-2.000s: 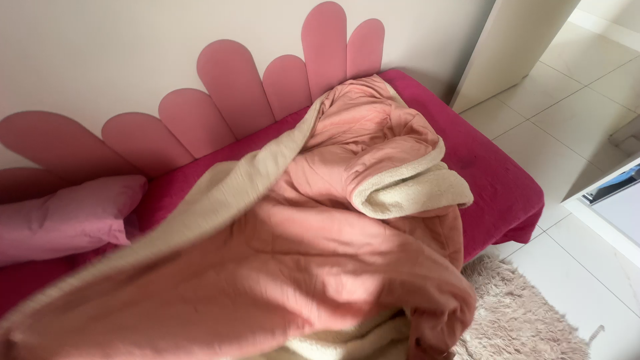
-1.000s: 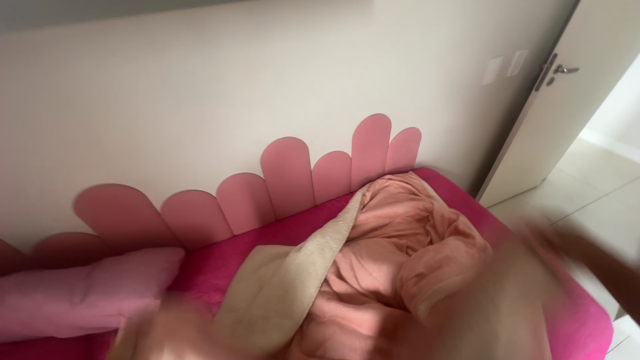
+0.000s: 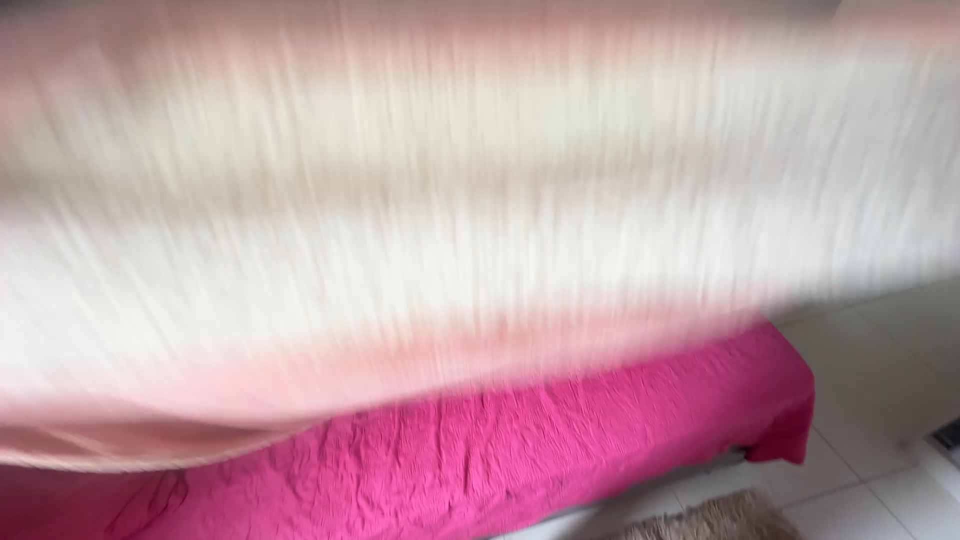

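A blanket (image 3: 420,255), salmon pink on one side and cream fleece on the other, hangs in the air across the upper and middle view, heavily blurred. Its lower pink edge sweeps over the bed at the left. Beneath it lies the bright magenta bedsheet (image 3: 480,450), wrinkled, draping over the mattress corner at the right. Neither my left hand nor my right hand shows, so what they hold cannot be seen. The blanket hides the wall and the far side of the bed.
A shaggy beige rug (image 3: 712,517) lies on the floor at the bottom right, beside the bed. Pale floor tiles (image 3: 862,390) extend past the bed's end. Part of a white object with a dark patch (image 3: 949,435) stands at the right edge.
The blanket lay bunched on the bed in the earlier frames; it is now raised and spread in the air, with much of the magenta sheet uncovered. A blurred hand at the right is out of view.
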